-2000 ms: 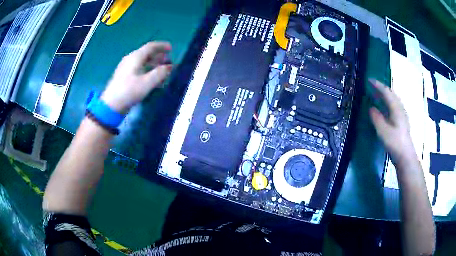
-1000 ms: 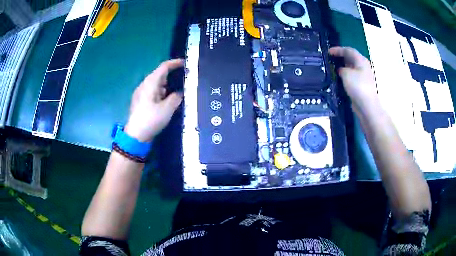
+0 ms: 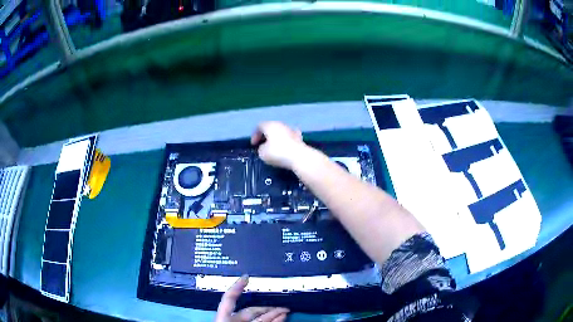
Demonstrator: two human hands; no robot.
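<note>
The open laptop base [image 3: 146,277] lies flat on the bench, its black battery pack [image 3: 264,248] towards me. Two silver-white fans, the left one [image 3: 190,179] in full view, sit at opposite ends. A curved orange-yellow piece [image 3: 196,222] lies along the battery's far edge. My right hand [image 3: 276,144] is at the base's far edge, fingers curled down; its grip is unclear, and its forearm partly covers the right fan. My left hand [image 3: 251,308] is at the near edge, cut off by the picture's bottom, thumb and fingers apart, holding nothing visible.
A liner strip with black rectangles [image 3: 61,214] lies at left beside a loose orange-yellow piece [image 3: 98,175]. A white liner sheet with three black L shapes [image 3: 433,188] lies at right. A white slotted tray [image 3: 12,195] is at far left. A pale rail [image 3: 207,126] runs behind.
The laptop base has turned from upright to lengthwise, battery now nearest me. My hands have moved from its left and right sides to its near and far edges. The view has tilted up.
</note>
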